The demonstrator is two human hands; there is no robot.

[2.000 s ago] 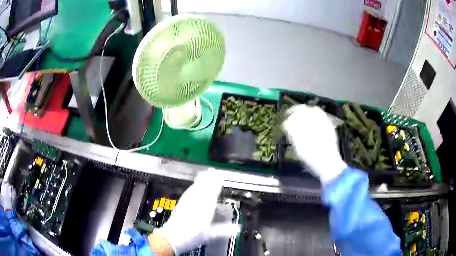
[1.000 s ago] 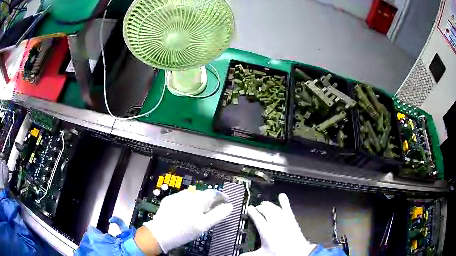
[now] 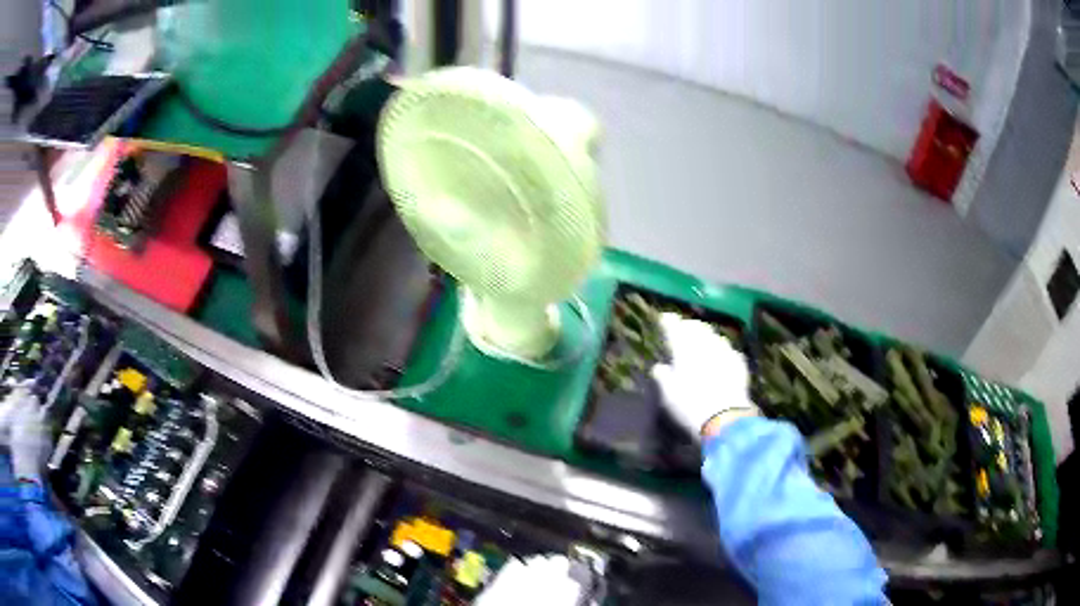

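My right hand [image 3: 701, 372], in a white glove, reaches into the left parts bin [image 3: 624, 429] with the small olive clips [image 3: 631, 343]. Its fingertips are among or over the clips; whether it grips one cannot be told. My left hand [image 3: 532, 582], also gloved, is cut off by the bottom edge, over the right part of the circuit board [image 3: 441, 554] in its black carrier. Its fingers are blurred, and I cannot tell if it holds anything. Yellow capacitors [image 3: 424, 534] show on the board's upper left.
The middle bin [image 3: 817, 397] and right bin [image 3: 920, 438] hold olive bars. A pale green fan [image 3: 492, 189] stands left of the bins. A metal rail [image 3: 462, 453] runs before the bench. Another board [image 3: 140, 456] and a coworker's gloved hand [image 3: 21, 429] are at left.
My right hand has moved from beside the board up to the left bin. My left hand is lower in the picture. The view has shifted, so the fan and bins appear lower and further right.
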